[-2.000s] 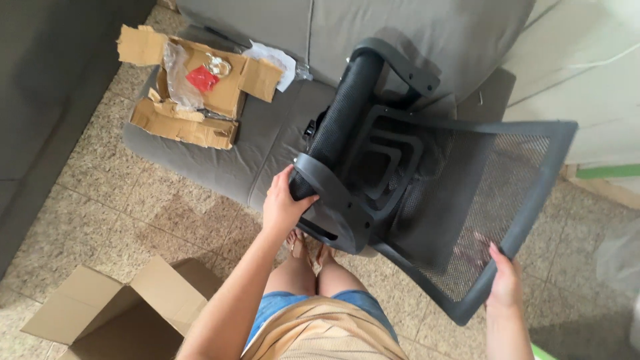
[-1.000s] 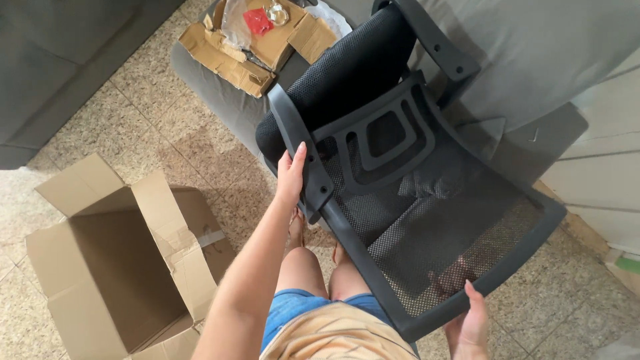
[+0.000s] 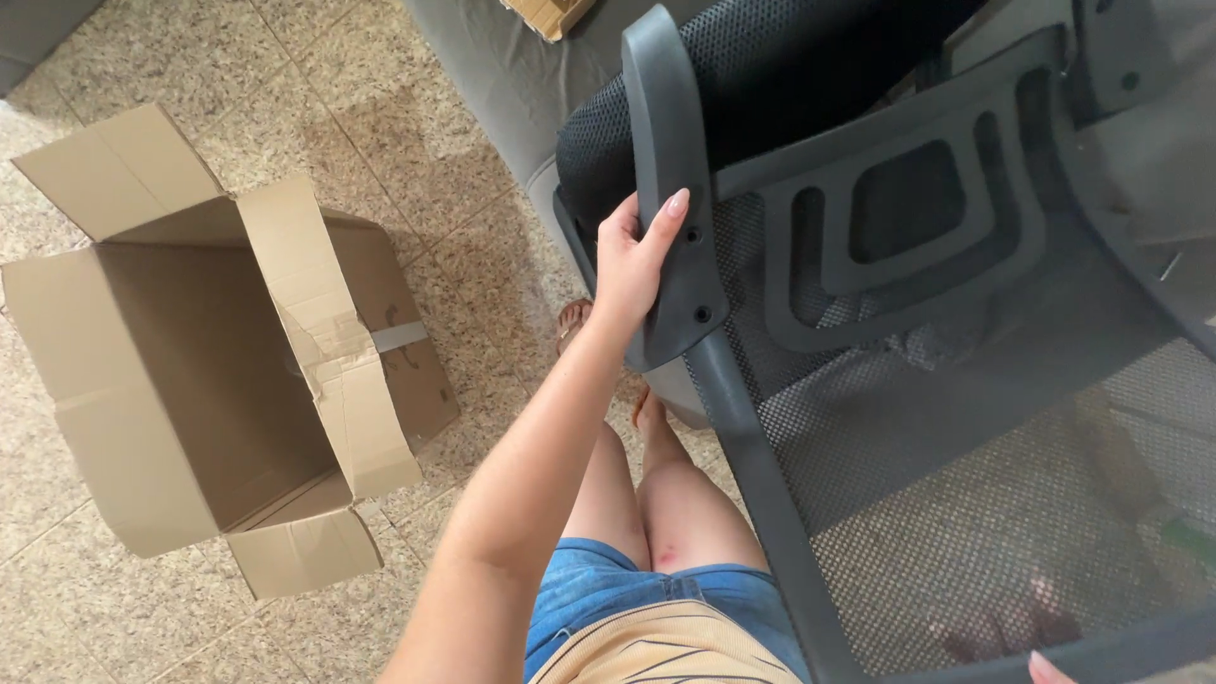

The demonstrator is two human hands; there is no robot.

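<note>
A black office chair's mesh backrest (image 3: 959, 494) slants across the right side of the head view, joined to the padded mesh seat (image 3: 760, 85) above it. My left hand (image 3: 636, 252) grips the near plastic armrest (image 3: 665, 133), thumb on its face beside two screw holes. At the lower right, my right hand (image 3: 1045, 665) is on the top rail of the backrest frame; its fingers show dimly through the mesh and a fingertip shows at the rail. Most of that hand is cut off or hidden. A plastic lumbar support (image 3: 912, 199) spans the backrest near the seat.
An open cardboard box (image 3: 133, 380) stands on the speckled tile floor at left, flaps spread. A grey sofa (image 3: 494, 85) lies beneath the chair's seat, with a piece of cardboard (image 3: 551, 11) on it at the top edge. My feet are beside the sofa's lower edge.
The view has shifted, showing the chair larger and the cardboard tray on the sofa mostly out of view. My left hand stays on the armrest and my right on the backrest frame.
</note>
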